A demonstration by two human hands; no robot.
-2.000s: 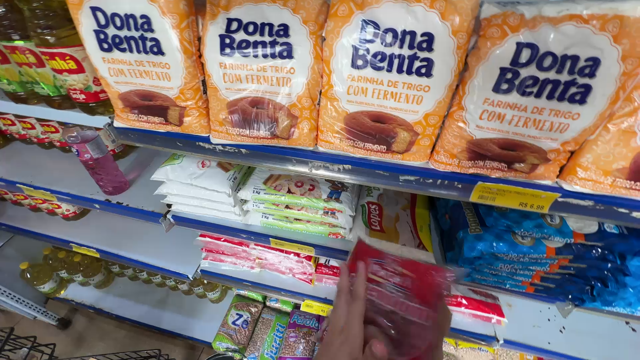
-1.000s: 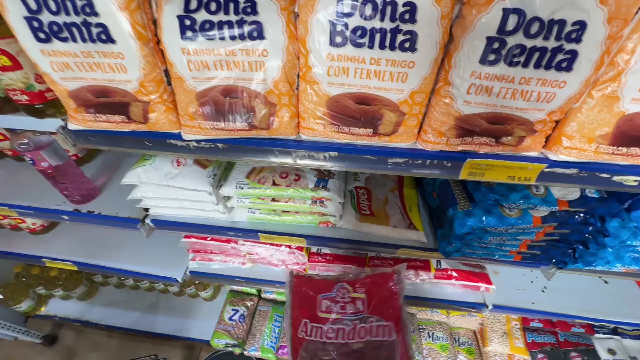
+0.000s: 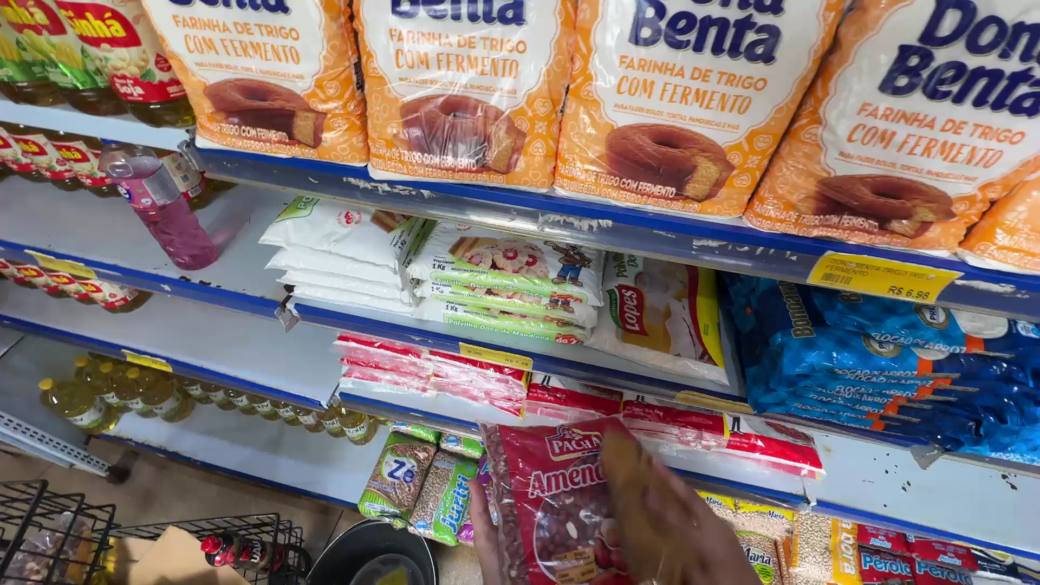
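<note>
A red plastic bag of peanuts (image 3: 561,504) stands out at the bottom centre, upright and slightly tilted, its printed front facing me. My left hand (image 3: 486,528) supports the bag along its left edge, mostly hidden behind it. My right hand (image 3: 674,520), blurred, lies over the bag's right side; whether it grips the bag or only touches it, I cannot tell. Behind the bag, flat red and white packets (image 3: 431,374) lie on a lower shelf.
Orange flour bags (image 3: 471,89) line the upper shelf. Below are stacked starch packets (image 3: 508,280), blue rice-flake packets (image 3: 877,366) and a pink bottle (image 3: 158,203). Oil bottles (image 3: 138,390) stand lower left. Wire baskets (image 3: 244,528) and a black bucket (image 3: 374,552) are near the floor.
The peanut bag, blurred two seconds ago, now shows its front clearly. My right hand has come over its right side since one second ago.
</note>
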